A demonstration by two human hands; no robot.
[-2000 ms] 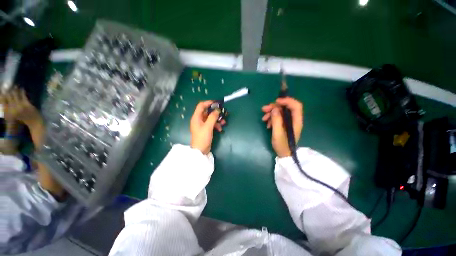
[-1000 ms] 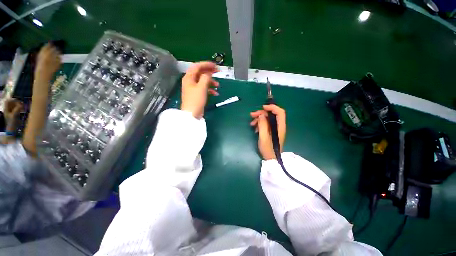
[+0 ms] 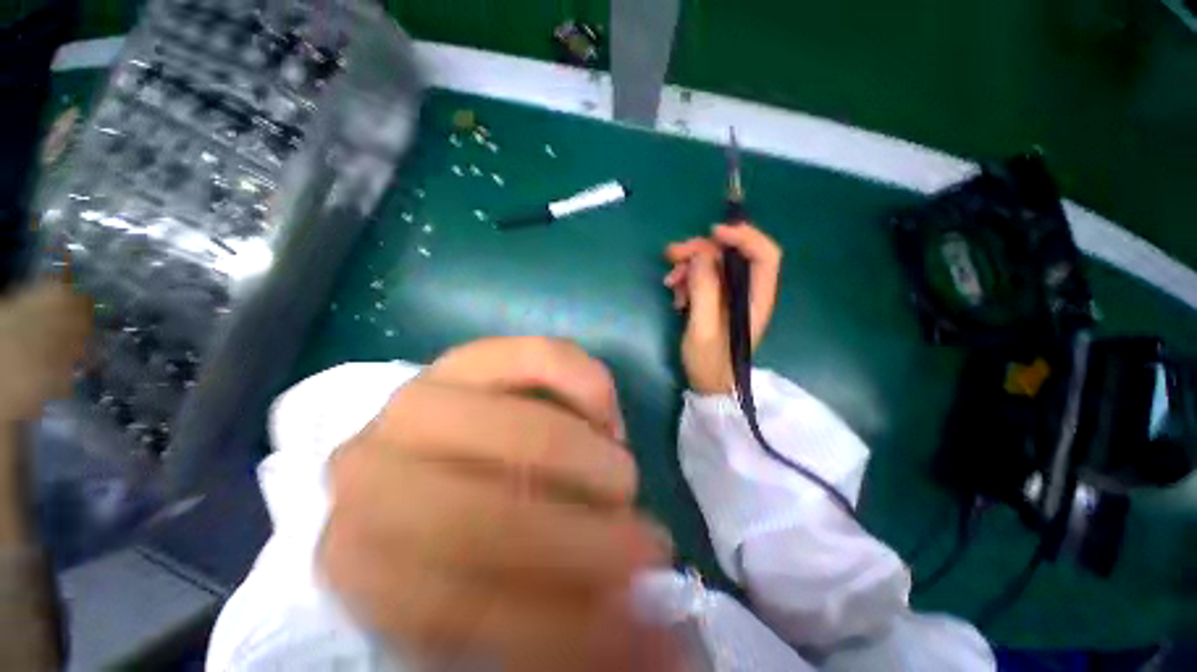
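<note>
My right hand (image 3: 725, 295) holds the black soldering iron (image 3: 738, 289) like a pen, its thin metal tip pointing away from me above the green mat (image 3: 617, 289). The cord runs back over my right sleeve. My left hand (image 3: 492, 505) is large, blurred and close to the camera, with its fingers curled; whether it holds anything cannot be seen. A marker pen (image 3: 587, 201) with white barrel and black end lies on the mat. A small round unit (image 3: 575, 42) sits beyond the white edge rail.
Blurred clear blister trays (image 3: 197, 171) stand at left, with pale specks (image 3: 477, 171) beside them. A black fan frame (image 3: 965, 263) and a black box with yellow patch (image 3: 1024, 381) stand at right. Another person's arm (image 3: 40, 355) is at far left.
My left hand has moved from near the rail back towards the camera. The marker pen and pale specks are uncovered. My right hand still holds the iron. The view has shifted.
</note>
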